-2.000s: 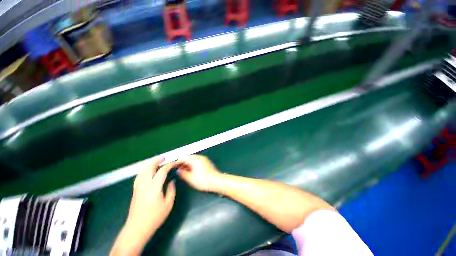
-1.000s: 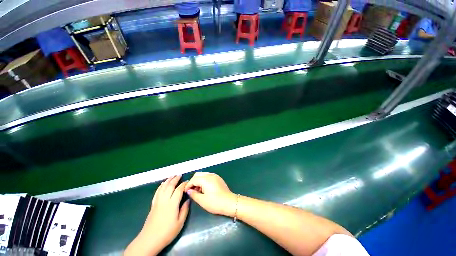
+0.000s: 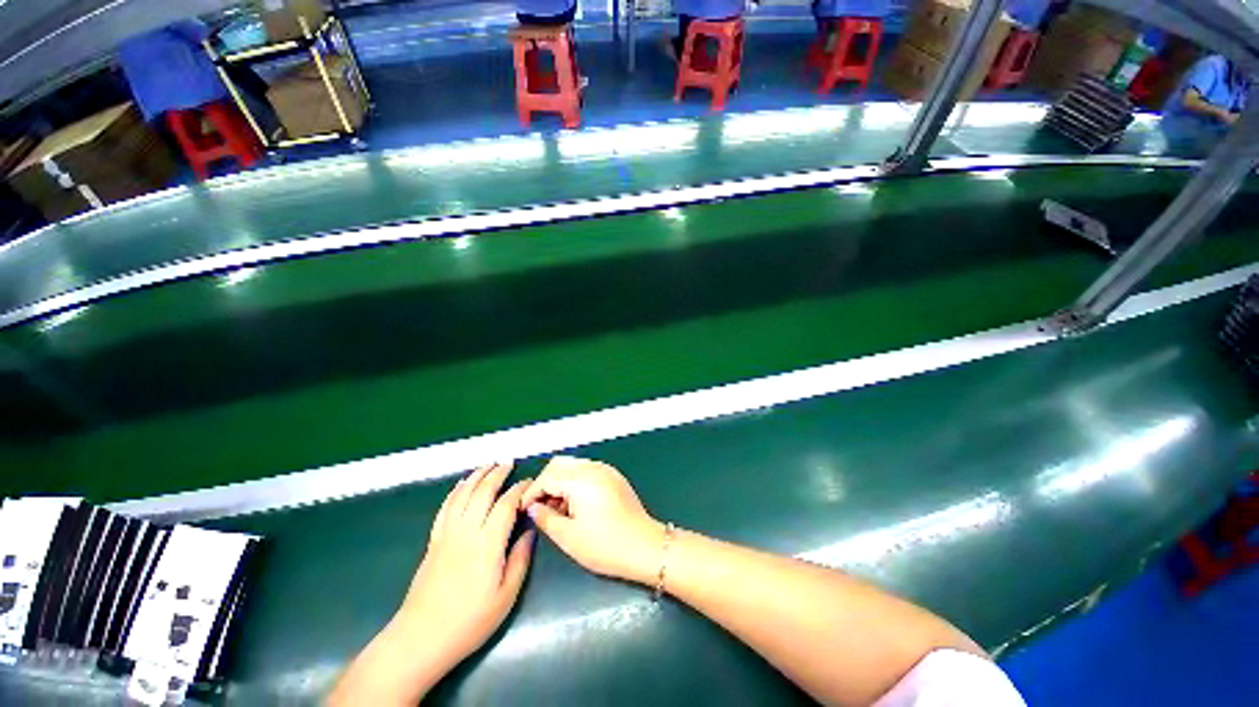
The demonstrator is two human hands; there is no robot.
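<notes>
My left hand [image 3: 476, 559] lies low over the green work ledge [image 3: 773, 483], fingers together and pointing at the metal edge rail. My right hand [image 3: 587, 514] touches it from the right, thumb and index fingertips pinched together. Whether something tiny is between the fingertips cannot be seen. No box shows in either hand. A stack of boxes [image 3: 180, 608] leans in a fanned row at the lower left, with white printed faces and black-and-white edges.
The metal edge rail [image 3: 663, 410] runs beyond my hands, then the green conveyor belt [image 3: 594, 332]. A single box [image 3: 1077, 224] lies on the belt at the right. A slanted metal post [image 3: 1153, 235] stands at the right. Red stools [image 3: 548, 76] and seated people are across the line.
The view has shifted and sharpened. My hands stay close together near the rail, fingertips meeting. The single box on the belt now shows more fully at the right.
</notes>
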